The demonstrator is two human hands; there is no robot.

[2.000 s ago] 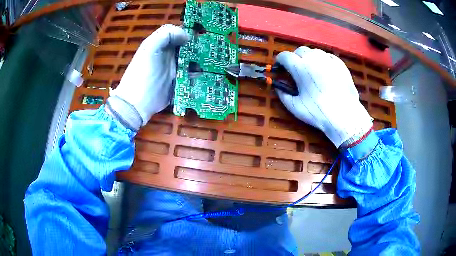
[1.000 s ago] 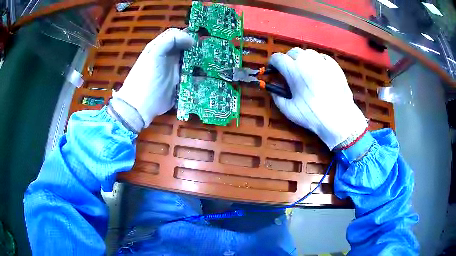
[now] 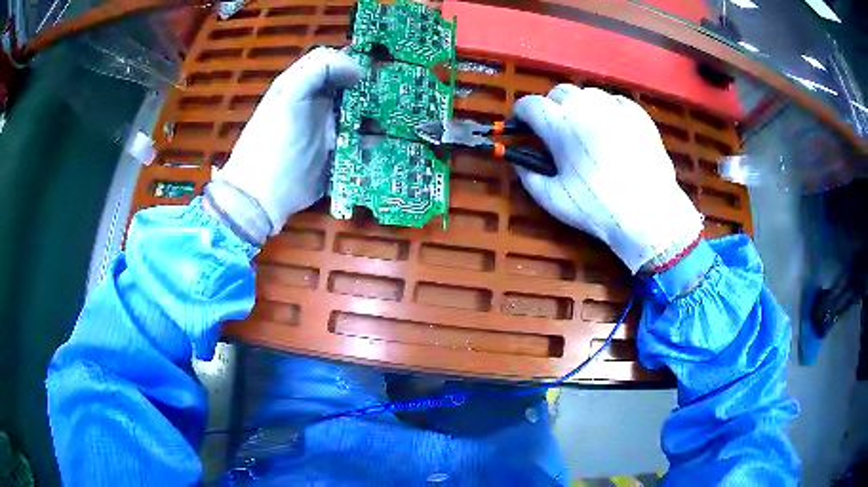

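Note:
A green circuit board panel (image 3: 395, 181) with three joined sections and notched edges stands lengthwise above the slotted tray (image 3: 419, 349). My left hand (image 3: 290, 147), in a white glove, grips the panel's left edge. My right hand (image 3: 609, 176), also gloved, holds side cutters (image 3: 468, 134) with orange-and-black handles. The steel jaws point left and lie over the panel's right part, near the joint between the middle and lower sections. Whether the tips touch the board, I cannot tell.
A red block (image 3: 590, 55) lies at the tray's far right. A clear guard with an orange-brown rail (image 3: 704, 49) crosses above. Small green board pieces (image 3: 173, 190) sit in a slot at the left edge. A thin blue cord (image 3: 595, 359) hangs from my right wrist.
The panel and my left hand have shifted slightly up and left since one second ago. The cutters have moved slightly up with them. A dark shape now shows at the far right edge.

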